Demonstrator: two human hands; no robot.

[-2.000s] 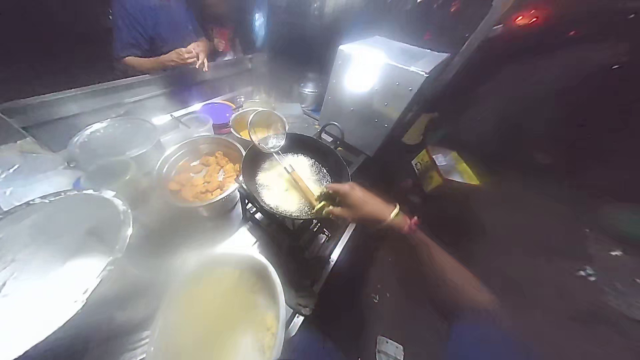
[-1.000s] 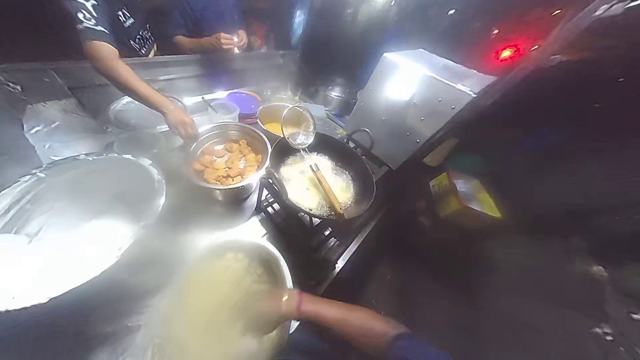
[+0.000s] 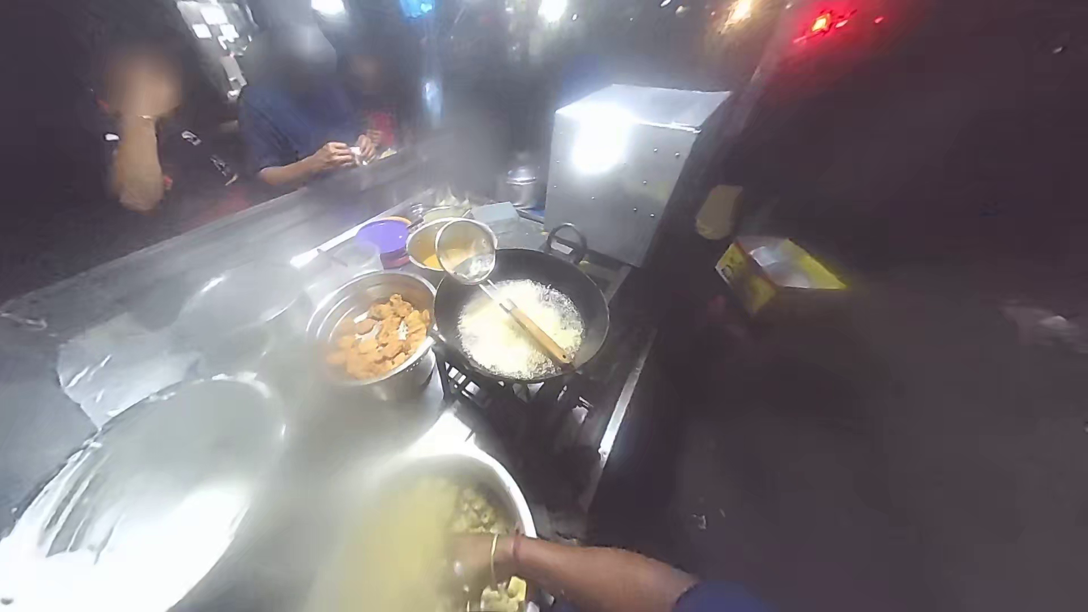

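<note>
My right hand (image 3: pixel 476 561) is down inside a large metal bowl (image 3: pixel 514 484) of yellowish batter and coated pieces; its fingers are hidden in haze and food. My left hand is out of frame. Beyond the bowl, a black kadai (image 3: pixel 595 340) of bubbling oil sits on a gas stove (image 3: pixel 527 416). A wire-mesh strainer (image 3: pixel 466 251) lies across the kadai, its wooden handle (image 3: pixel 540 333) over the oil. To the kadai's left stands a steel pot (image 3: pixel 323 319) holding browned fried pieces (image 3: pixel 382 340).
A large metal tray (image 3: pixel 153 493) lies at the left. Behind the pot are a purple-topped container (image 3: pixel 384 235) and a bowl of orange-yellow contents (image 3: pixel 425 248). A metal box (image 3: pixel 637 178) stands behind the kadai, a yellow carton (image 3: pixel 778 272) to its right. Two people stand across the counter.
My right hand was at the strainer's wooden handle two seconds ago, and has since let go and moved down into the batter bowl. Another person's arm that reached to the pot has withdrawn.
</note>
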